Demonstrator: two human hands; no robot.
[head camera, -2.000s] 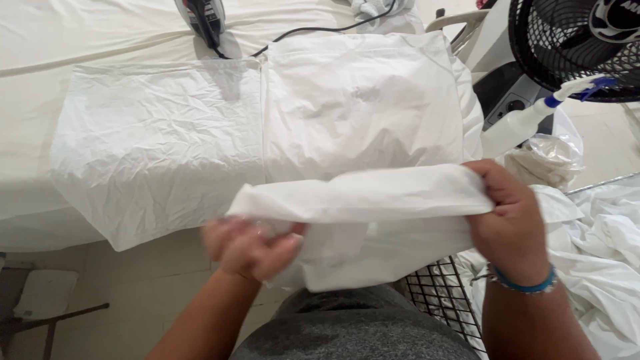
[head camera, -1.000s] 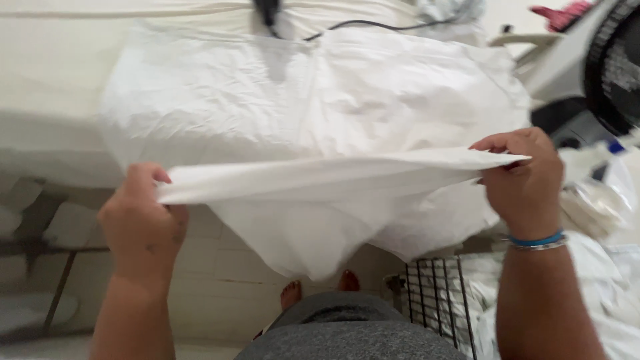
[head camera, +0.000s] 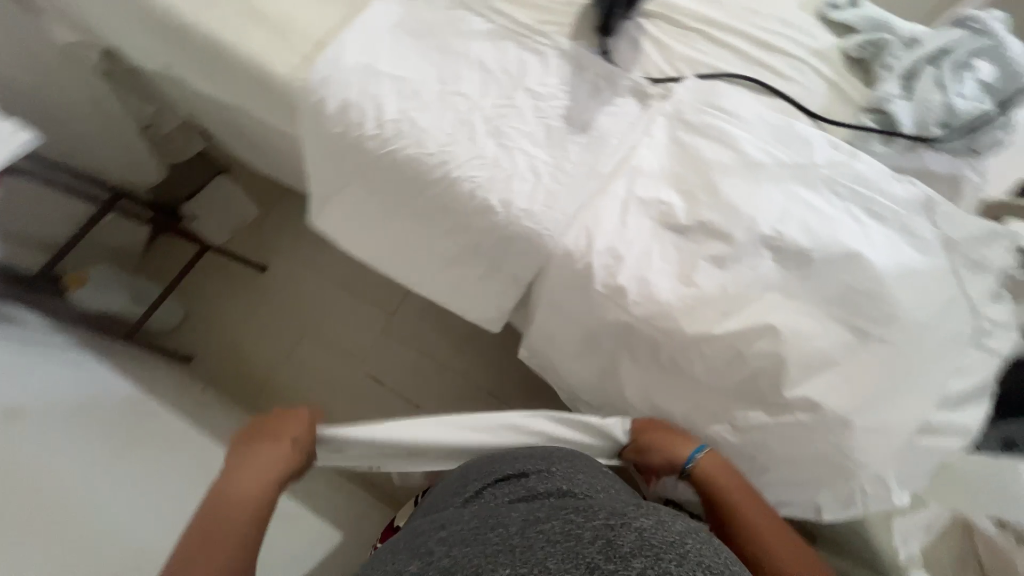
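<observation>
A folded white cloth (head camera: 472, 436) is stretched between my hands in front of my body, low in the head view. My left hand (head camera: 276, 446) grips one end of it. My right hand (head camera: 660, 450), with a blue band at the wrist, is closed on the other end. Beyond them two large white fabric pieces lie side by side over the covered table: the left piece (head camera: 448, 160) and the right piece (head camera: 744, 264). Both are wrinkled and hang over the near edge. The lower part of the held cloth is partly hidden behind my grey shirt.
A black cord (head camera: 768, 90) crosses the cream table cover, running from a blurred black object (head camera: 612, 20). Bunched pale cloth (head camera: 944, 72) lies at the upper right. On the left, a dark metal frame (head camera: 164, 216) stands above the tiled floor, near a white surface (head camera: 120, 448).
The held cloth has come down and nearer my body, both hands still on its ends. The view has swung towards the left, showing more floor and the metal frame.
</observation>
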